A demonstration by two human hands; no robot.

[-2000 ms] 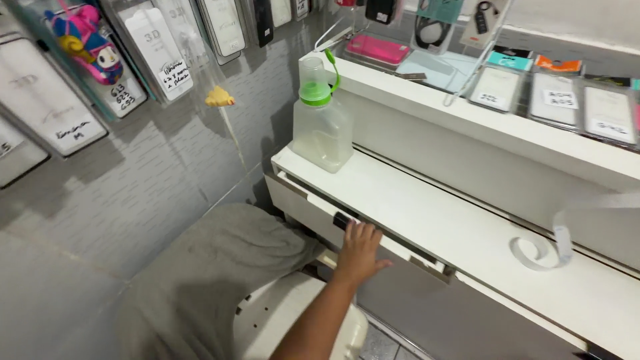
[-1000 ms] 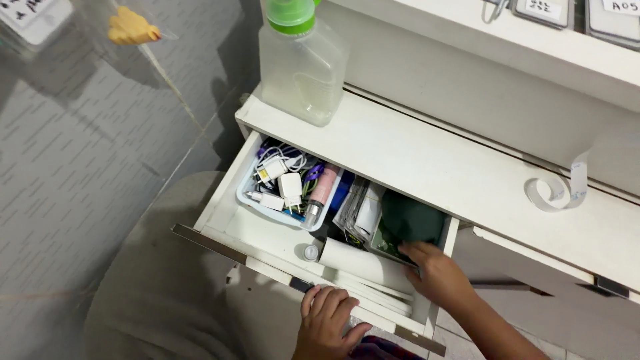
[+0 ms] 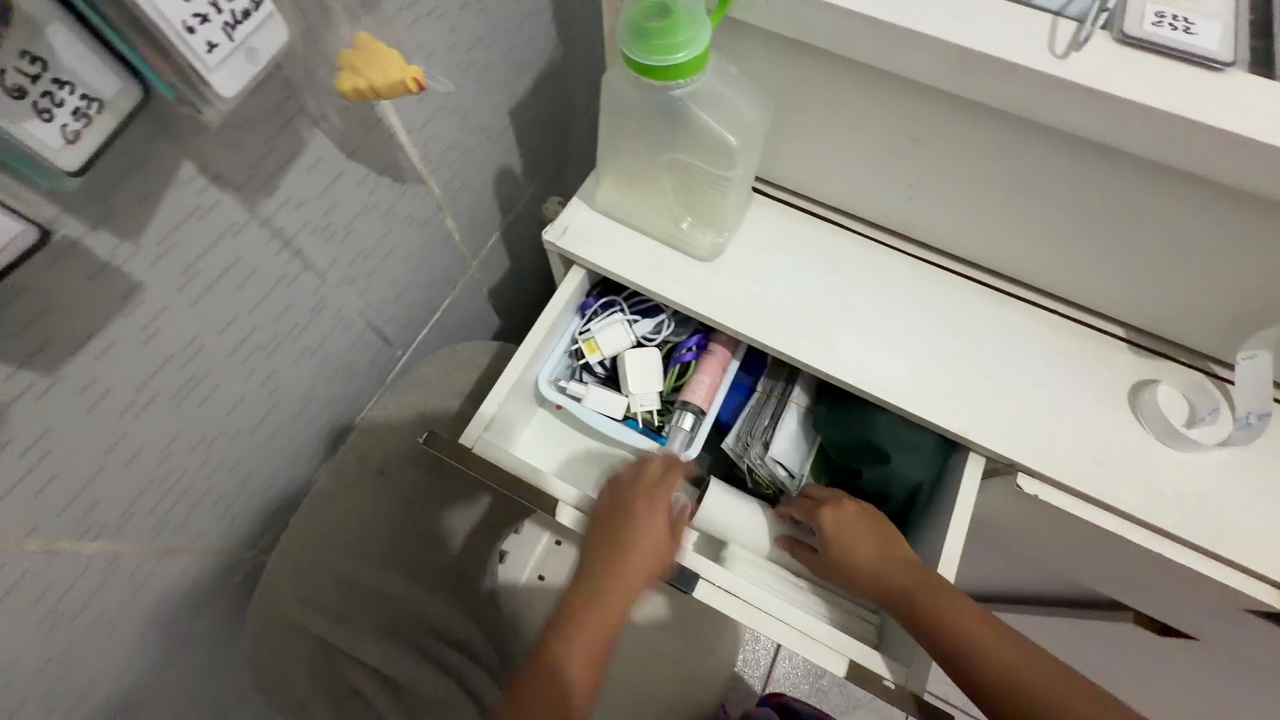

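Note:
A white drawer (image 3: 560, 455) stands pulled out under the white counter. My left hand (image 3: 635, 525) is over its front part, near the left end of a white paper roll (image 3: 735, 515); blur hides whether it grips anything. My right hand (image 3: 845, 540) touches the roll from the right, fingers curled; its grip is unclear. Behind my left hand, a light blue plastic basket (image 3: 600, 432) holds white charger plugs (image 3: 641, 372), cables and a pink tube (image 3: 708, 370). Beside the basket lie a bundle of papers (image 3: 775, 425) and a dark green item (image 3: 880, 450).
On the counter (image 3: 850, 310) stand a plastic bottle with a green cap (image 3: 680, 150) and, to the right, a curled white strip (image 3: 1190, 415). Packaged phone cases (image 3: 60, 100) hang on the left wall. A covered seat, apparently grey cloth (image 3: 400, 560), is below the drawer.
The drawer, shut two seconds ago, is open. Since one second ago my left hand has moved from the drawer's front edge to inside it, and my right hand from the green item to the roll.

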